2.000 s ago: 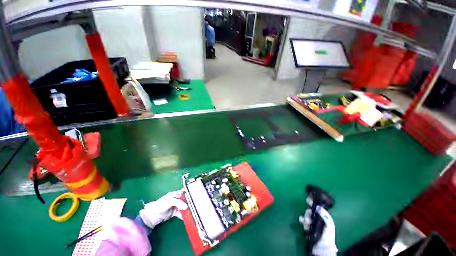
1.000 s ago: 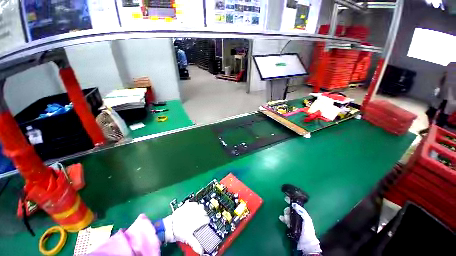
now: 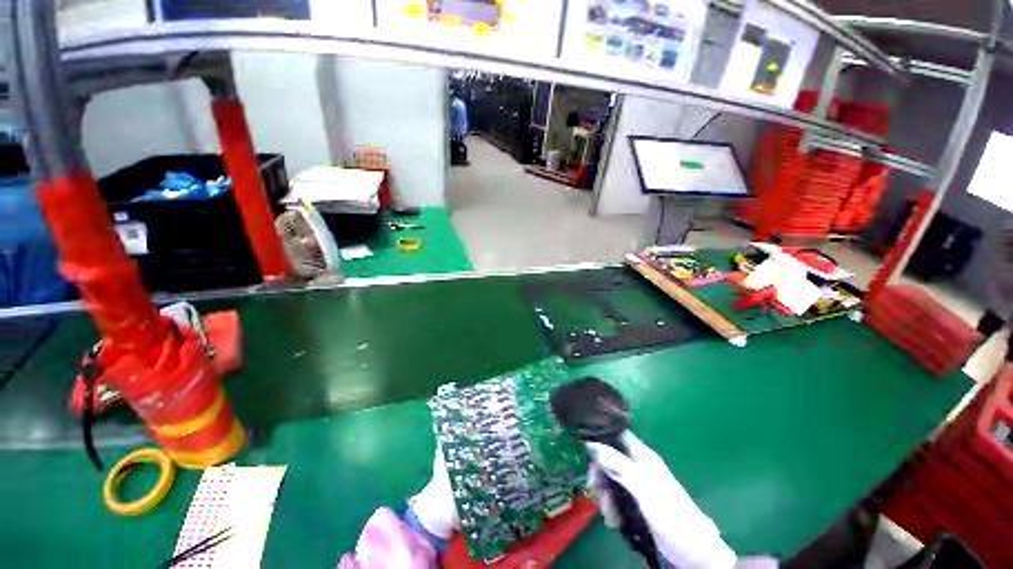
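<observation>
The circuit board (image 3: pixel 505 461) stands tilted up with its solder side, dense with small pale parts, facing me. My left hand (image 3: pixel 439 502), in a white glove, holds it at its lower left edge; most of the fingers are hidden behind it. The red foam pad (image 3: pixel 539 541) shows below the board. My right hand (image 3: pixel 661 506), gloved, is shut on the black barcode scanner (image 3: pixel 592 409). The scanner's head is at the board's upper right edge and covers part of it in the picture; I cannot tell if they touch.
A yellow tape roll (image 3: pixel 139 482), a label sheet (image 3: pixel 250 500) with tweezers (image 3: pixel 200 548) and a red-wrapped post (image 3: pixel 167 378) are at the left. A flat black fixture (image 3: pixel 611 339) lies on the dark strip. A wood-edged panel (image 3: pixel 694 306) and red trays (image 3: pixel 922 328) are at the right.
The board has been lifted off the red pad and turned from component side to solder side. My right hand has brought the scanner left, up to the board. The view has shifted.
</observation>
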